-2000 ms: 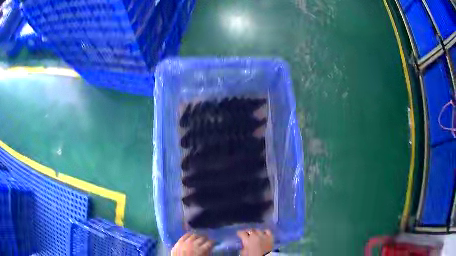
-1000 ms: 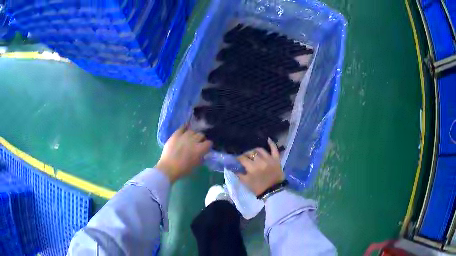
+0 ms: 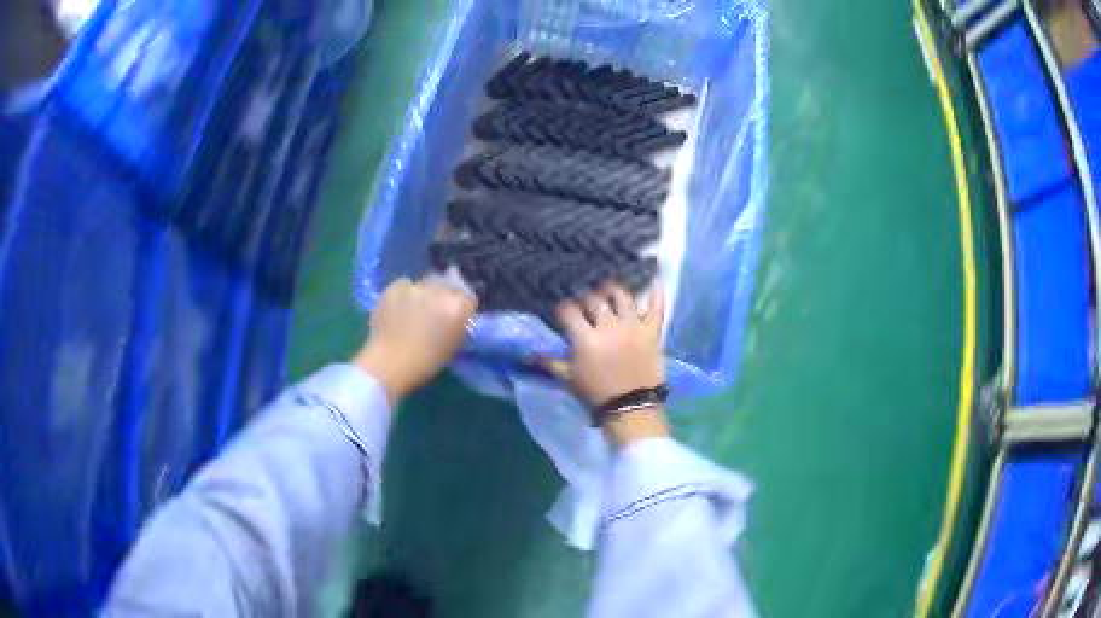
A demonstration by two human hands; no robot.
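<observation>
A blue crate (image 3: 732, 229) with a shiny clear plastic liner is in front of me. Inside, narrow black parts (image 3: 561, 175) lie overlapping in several herringbone rows on a white sheet (image 3: 685, 181). My left hand (image 3: 420, 326) is closed on the crate's near rim at its left. My right hand (image 3: 613, 344) is on the near rim further right, with its fingers reaching inside over the nearest row. A whitish piece of liner or cloth (image 3: 568, 453) hangs outside below the rim, between my forearms.
Large blue crate stacks (image 3: 121, 266) stand close on the left. A rack or line with blue panels (image 3: 1044, 278) curves along the right edge. A yellow line (image 3: 962, 302) runs on the green floor (image 3: 845, 314) beside it.
Since the earlier frames, the blue stacks have grown nearer on the left and the lower-left crates have left the view. The crate shifted slightly left, turning more upright. Both hands remain at its near rim.
</observation>
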